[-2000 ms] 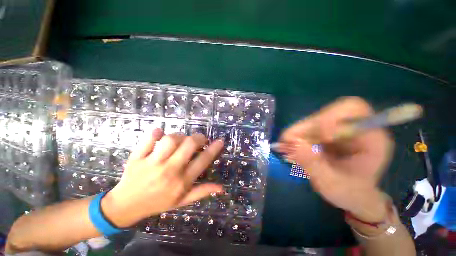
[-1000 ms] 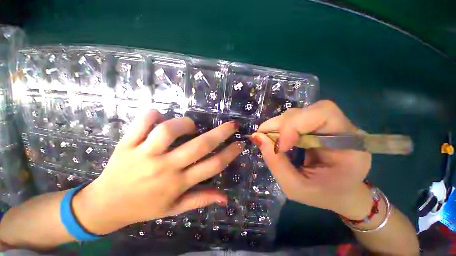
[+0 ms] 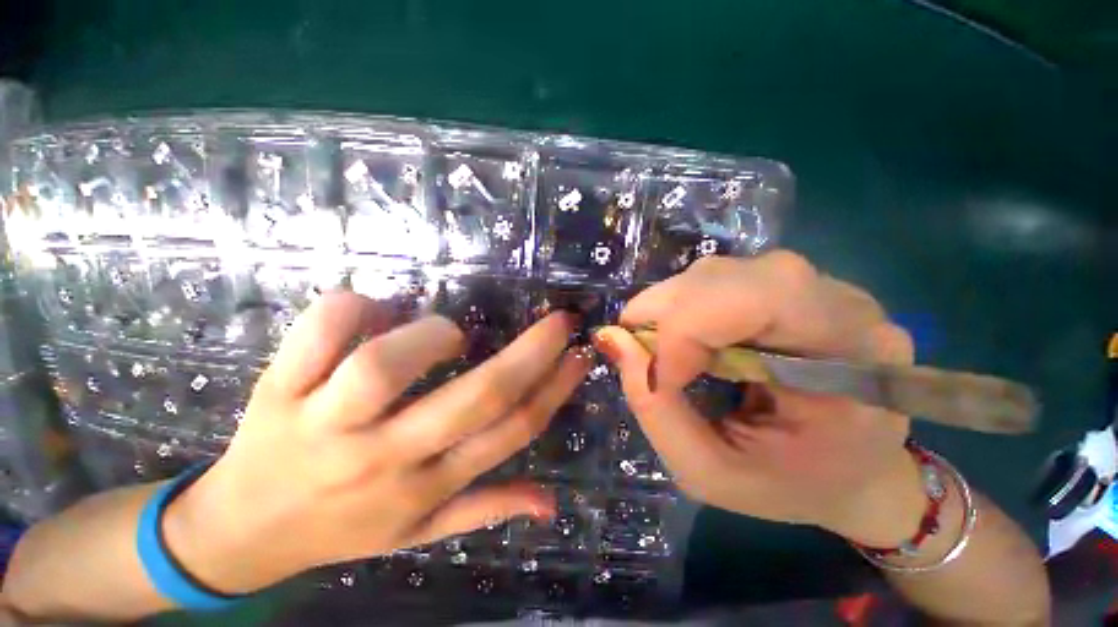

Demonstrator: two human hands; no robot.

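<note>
A clear, shiny blister tray (image 3: 484, 141) with rows of square pockets lies in front of me. Small dark parts with white marks sit in its pockets. My left hand (image 3: 405, 416) is spread over the tray, its index and middle fingertips down at one pocket. It is unclear whether they press on a part. My right hand (image 3: 766, 392) holds a pen-length pick (image 3: 932, 394) with a yellowish wrapped handle and a greyish band. Its fingertips are close to my left fingertips. The pick's tip and the part under it are hidden by my fingers.
A dark green bench surface (image 3: 687, 74) lies behind and right of the trays. Another clear tray edge (image 3: 19, 110) shows at the far left. White paper (image 3: 1085, 484) with a dark round item (image 3: 1069, 480) is at the far right edge. A small blue patch shows behind my right hand.
My right hand has moved left from beside the tray, bringing the pick to my left fingertips. The view has shifted closer over the tray. In the last second the pick's handle end has tilted down slightly.
</note>
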